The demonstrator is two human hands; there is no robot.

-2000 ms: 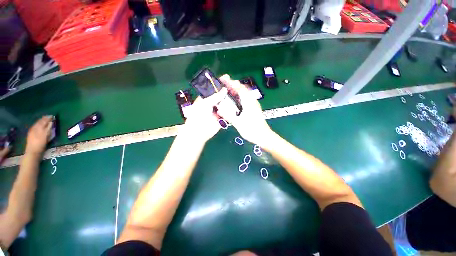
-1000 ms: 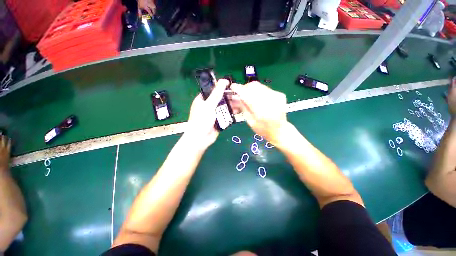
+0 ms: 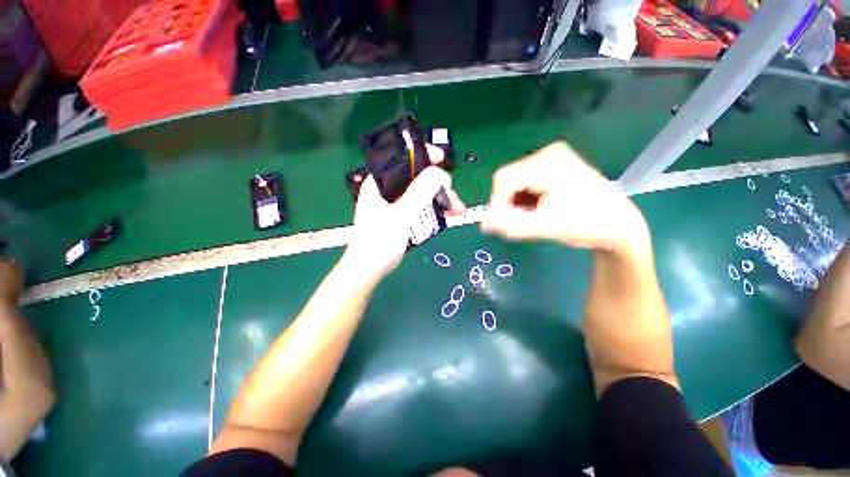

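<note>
My left hand (image 3: 390, 212) holds a black phone (image 3: 393, 166) above the belt's near edge. The phone's dark panel points away from me and its pale keypad (image 3: 426, 224) shows below my thumb. An orange-yellow strip lies along the panel's right side. My right hand (image 3: 564, 200) is to the right of the phone, apart from the keypad, with its fingers curled and fingertips together. Whether it pinches something small cannot be told. Several white rings (image 3: 476, 275) lie loose on the green bench below my hands.
Phones lie on the green belt (image 3: 186, 168), one at left centre (image 3: 267, 200) and one at far left (image 3: 91, 243). A pale rail (image 3: 168, 268) borders it. A grey post (image 3: 713, 98) slants at right. A ring heap (image 3: 783, 256) and neighbours' arms are at the sides. Red trays (image 3: 163, 65) stand across.
My right hand has moved right, away from the phone. My left hand still holds the phone, its dark panel now showing wider. The belt phones have shifted left.
</note>
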